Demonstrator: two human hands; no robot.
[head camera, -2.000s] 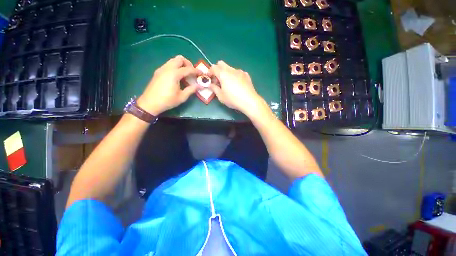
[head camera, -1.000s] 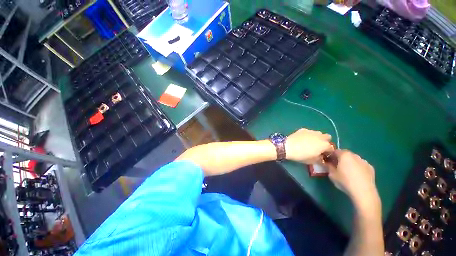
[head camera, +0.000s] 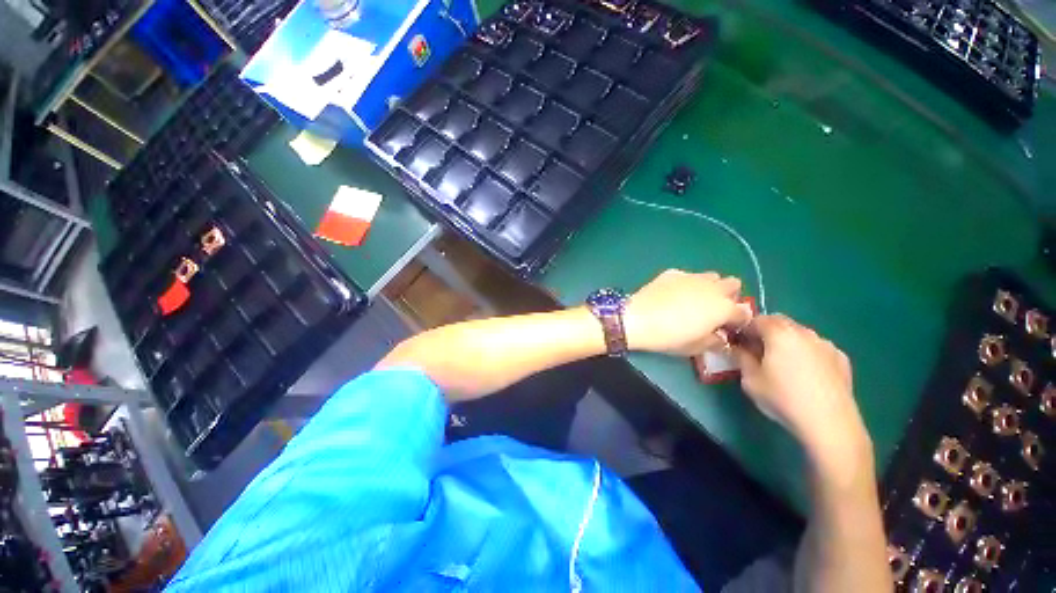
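A small white pad in a red-brown frame (head camera: 717, 367) lies on the green bench, mostly covered by my hands. My left hand (head camera: 683, 310), with a watch on its wrist, reaches over it from the left. My right hand (head camera: 801, 376) meets it from the right. The fingertips of both hands are together over the pad on a small copper-coloured part (head camera: 738, 336), mostly hidden by the fingers. A thin pale cable (head camera: 724, 228) curves from near a small black object (head camera: 680, 180) to the pad.
A black tray with copper parts (head camera: 984, 475) stands at the right. A black tray stack (head camera: 527, 127) stands beyond my left hand, beside a blue box (head camera: 388, 72). A red and white card (head camera: 350, 216) and another black tray (head camera: 237, 313) are at the left. Another tray (head camera: 950, 46) is at the far right.
The view has swung to the left since the oldest frame, then shifted slightly more. Both hands stay together at the pad, now hiding most of the copper part.
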